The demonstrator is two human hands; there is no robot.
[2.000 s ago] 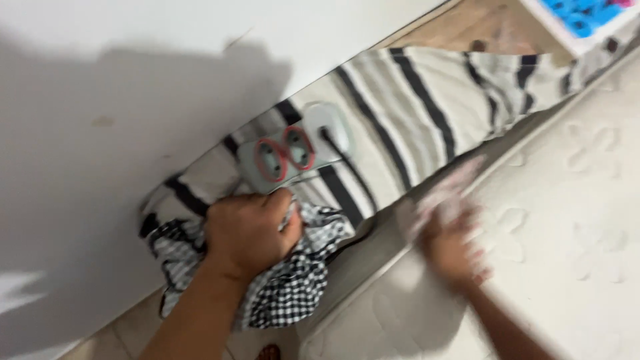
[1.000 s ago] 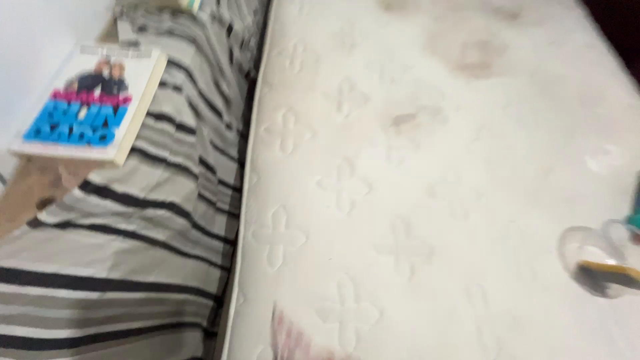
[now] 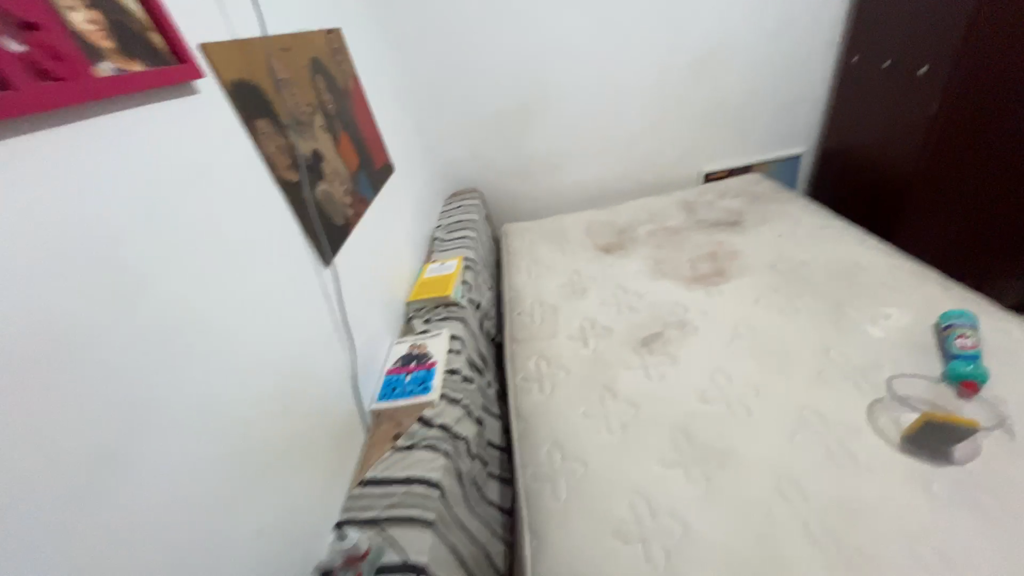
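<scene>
Neither of my hands shows in the head view now. A bare, stained white mattress (image 3: 608, 416) fills the right side. Along its left edge runs a headboard covered in striped fabric (image 3: 460, 448). On it lie a white book with a pink and blue cover (image 3: 412, 370) and, farther back, a yellow book (image 3: 437, 280). A blurred small object (image 3: 352, 552) sits on the fabric at the bottom edge. On the mattress at right, a clear plastic bowl (image 3: 888, 412) holds a yellow and dark sponge (image 3: 940, 432), with a teal bottle (image 3: 960, 344) lying beside it.
The white wall (image 3: 200, 360) on the left bears a pink frame (image 3: 104, 92), a picture panel (image 3: 308, 136) and a hanging cable (image 3: 348, 336). A dark brown wardrobe (image 3: 936, 144) stands at back right. Another framed picture (image 3: 776, 170) shows behind the mattress's far edge.
Two seconds ago my left hand gripped checkered cloth at the striped cover and my right hand held a pale cloth over the mattress; both have left view. The view has swung widely up and out.
</scene>
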